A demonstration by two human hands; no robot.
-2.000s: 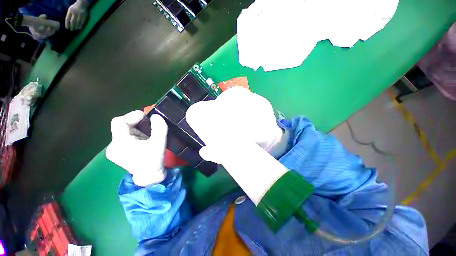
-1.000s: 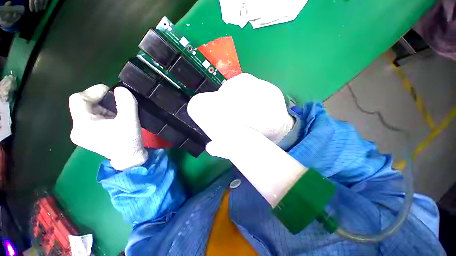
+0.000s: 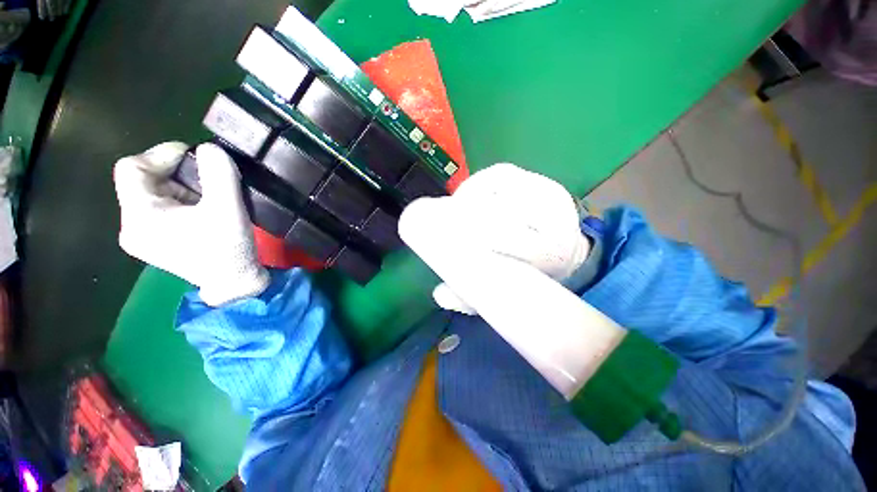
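The circuit board assembly [image 3: 351, 159] shows green strips between three rows of black blocks, some blocks glaring white. It lies slanted over the orange-red foam pad [image 3: 419, 88]. My left hand [image 3: 190, 223], in a white glove, grips the end block at the board's left corner. My right hand [image 3: 510, 226], also gloved, holds the white glue syringe [image 3: 548, 332] with its green cap toward my body. The syringe's narrow end points at the board's lower right part. The needle tip is hidden or cannot be made out.
A clear air hose [image 3: 760, 437] loops from the green cap past my right sleeve. White cloths or paper [image 3: 500, 8] lie at the top edge. A blister tray with red pieces [image 3: 101, 432] and a paper slip [image 3: 160, 465] are at lower left. The dark conveyor [image 3: 144, 86] runs at upper left.
The view has shifted, with the cloths moving up and mostly out of frame. The syringe and my right hand have moved right and down relative to the board, baring more blocks. My left hand keeps its hold.
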